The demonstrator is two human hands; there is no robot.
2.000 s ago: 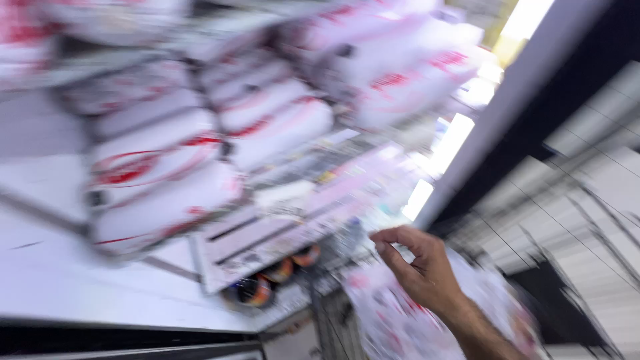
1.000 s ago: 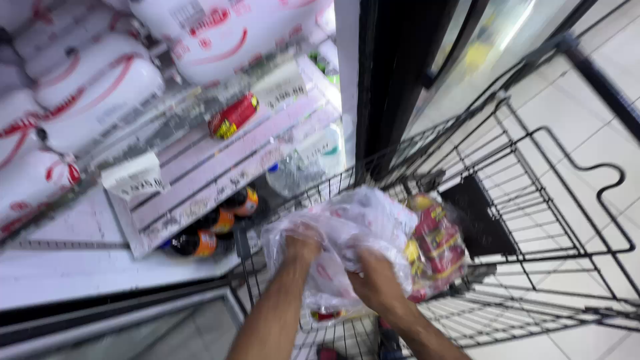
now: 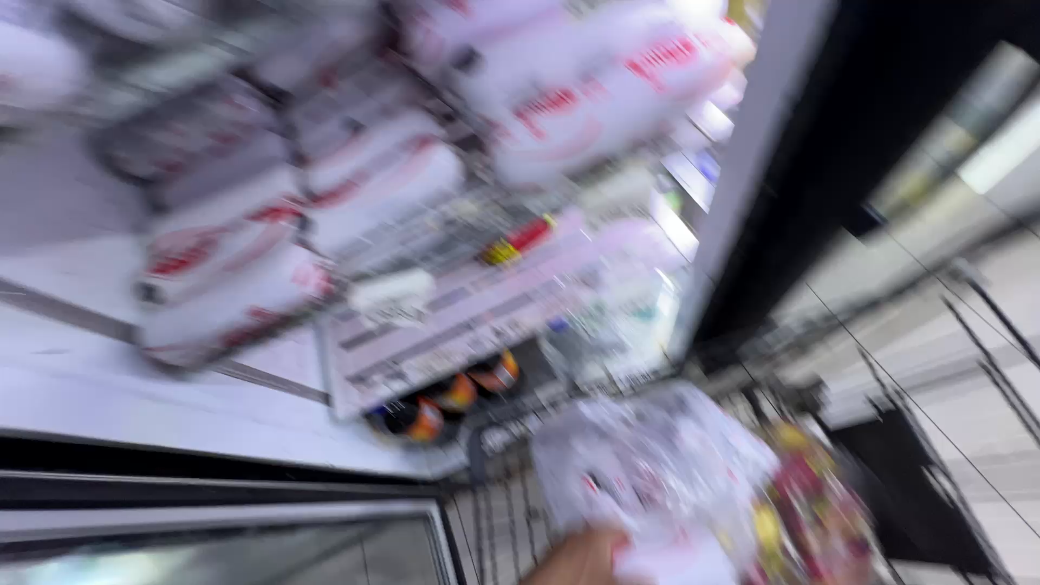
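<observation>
The picture is strongly blurred. My left hand (image 3: 581,556) shows at the bottom edge, its fingers at the near side of a white plastic-wrapped package (image 3: 650,479) in a wire shopping cart; whether they grip it is unclear. Right of that package lies a red and yellow package (image 3: 812,496) in clear wrap. My right hand cannot be made out. White packages with red print (image 3: 219,284) lie in rows on the cooler shelf, and larger ones (image 3: 585,97) lie higher up.
The cart's wire side (image 3: 508,496) stands against the cooler. A striped panel (image 3: 455,325) at the shelf front carries a white tag (image 3: 392,296) and a small red and yellow packet (image 3: 520,241). Dark-topped orange items (image 3: 459,392) sit below it. A black cooler frame (image 3: 800,175) rises at right.
A second ago both hands were on the white package in the cart; now only one shows, at its near edge. The view has swung toward the shelves.
</observation>
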